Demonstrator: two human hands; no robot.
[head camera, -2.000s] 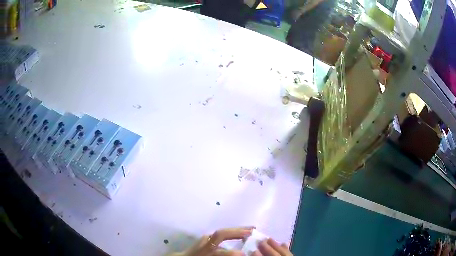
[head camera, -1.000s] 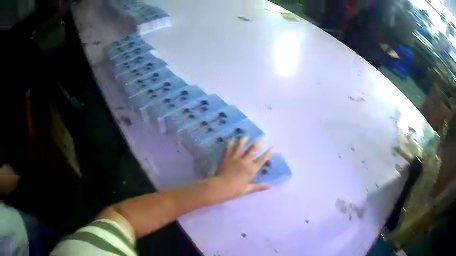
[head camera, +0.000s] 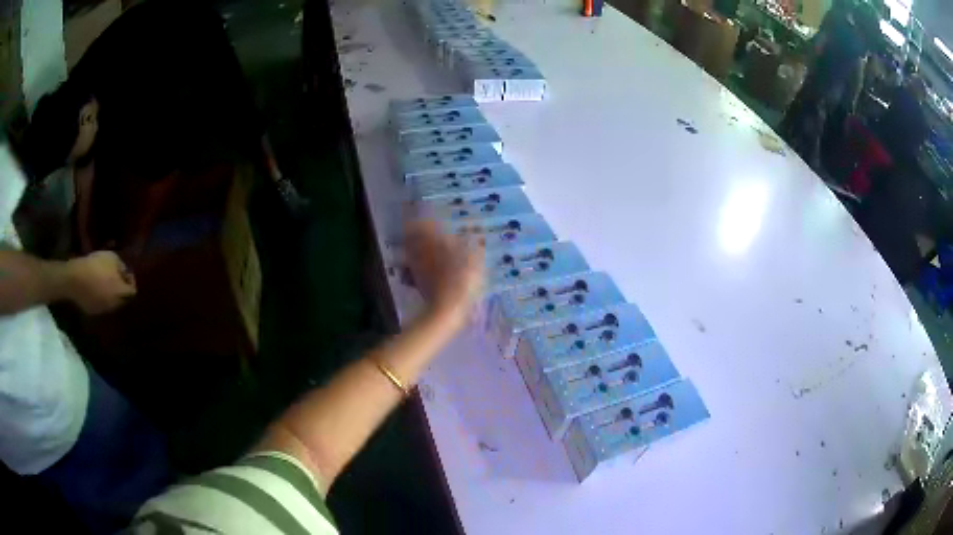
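Note:
Closed light blue-white retail boxes (head camera: 635, 418) lie in a slanting, stepped row on the white table (head camera: 773, 418). Each shows dark round-headed items on its face. My left hand (head camera: 449, 256) is blurred by motion at the left side of the row's middle, partly over the boxes. Its fingers cannot be made out, nor whether it touches a box. A bracelet and a green-and-white striped sleeve show on my left arm. My right hand is not in view.
A second group of boxes (head camera: 486, 57) lies farther back. At left, a person in a white top has a hand (head camera: 101, 282) by a brown carton (head camera: 242, 277). Another person (head camera: 836, 73) is at the far right. Film-like material (head camera: 922, 428) lies at the right table edge.
The view has swung left along the table. My left hand has moved from the row's near end back to its middle. The nearest box now lies aligned in the row. My right hand has left view.

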